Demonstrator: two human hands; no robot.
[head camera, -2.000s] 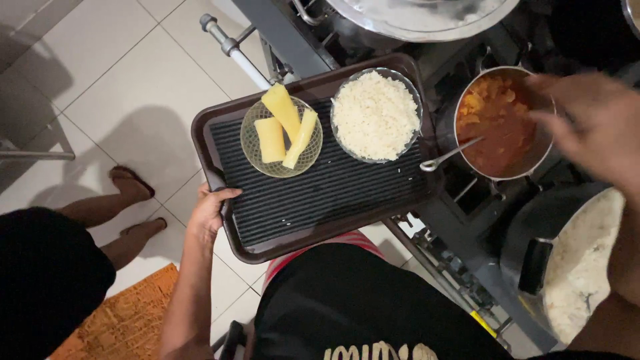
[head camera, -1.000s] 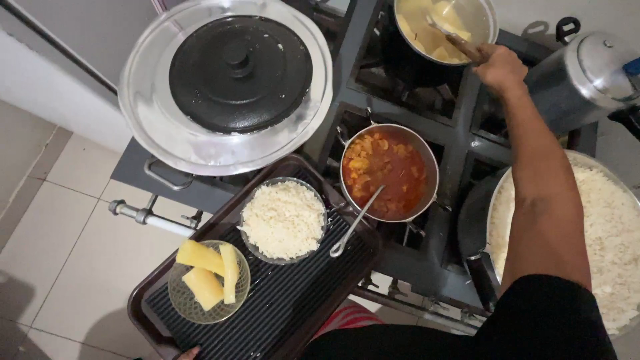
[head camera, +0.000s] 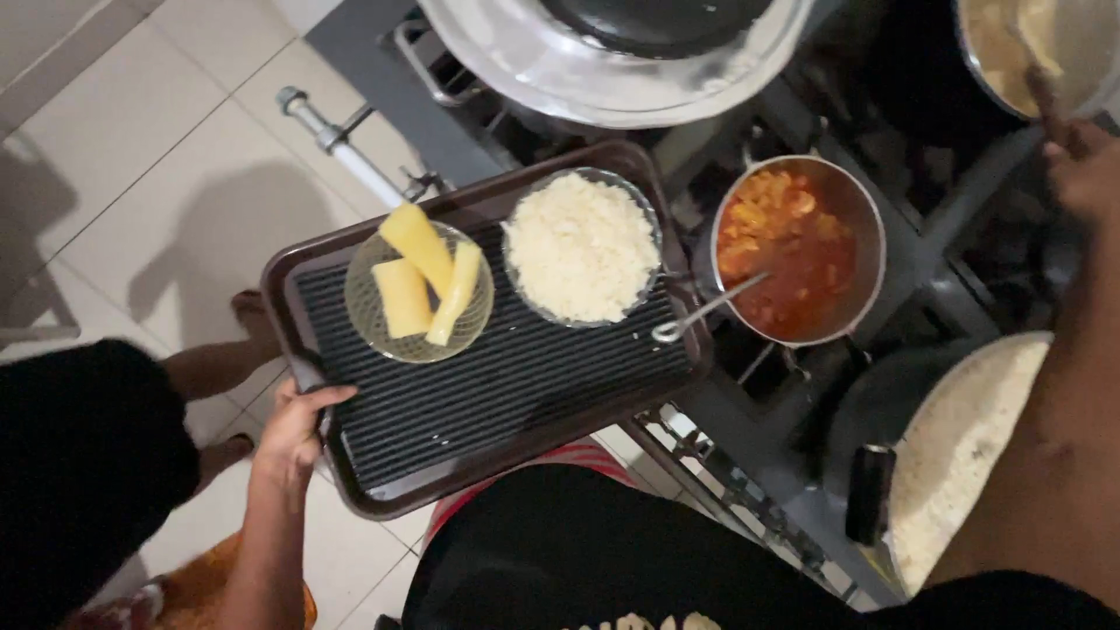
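Observation:
My left hand (head camera: pixel 297 424) grips the left edge of a brown tray (head camera: pixel 542 446) with a ribbed dark liner. On it stand a glass bowl (head camera: pixel 372 328) with several yellow cassava-like pieces (head camera: pixel 404 297) and a bowl of white rice (head camera: pixel 582 249). At the upper right my right hand (head camera: pixel 1081 171), slightly blurred, holds the handle of a spoon (head camera: pixel 1046 96) whose head is in a pot with pale yellow pieces (head camera: pixel 993 52). Between tray and that pot, a saucepan of red stew (head camera: pixel 796 254) sits on the stove, a metal utensil (head camera: pixel 709 306) leaning over its rim.
A large metal lid or pan (head camera: pixel 612 96) with a black lid lies on the stove (head camera: pixel 927 262) at the top. A big pot of rice (head camera: pixel 945 455) stands at the lower right, partly behind my right arm. Another person (head camera: pixel 87 472) stands at the left on the tiled floor.
Two seconds ago my right hand was blurred above the stew pan; one second ago it held the spoon in the yellow-piece pot, as now. The view has shifted considerably.

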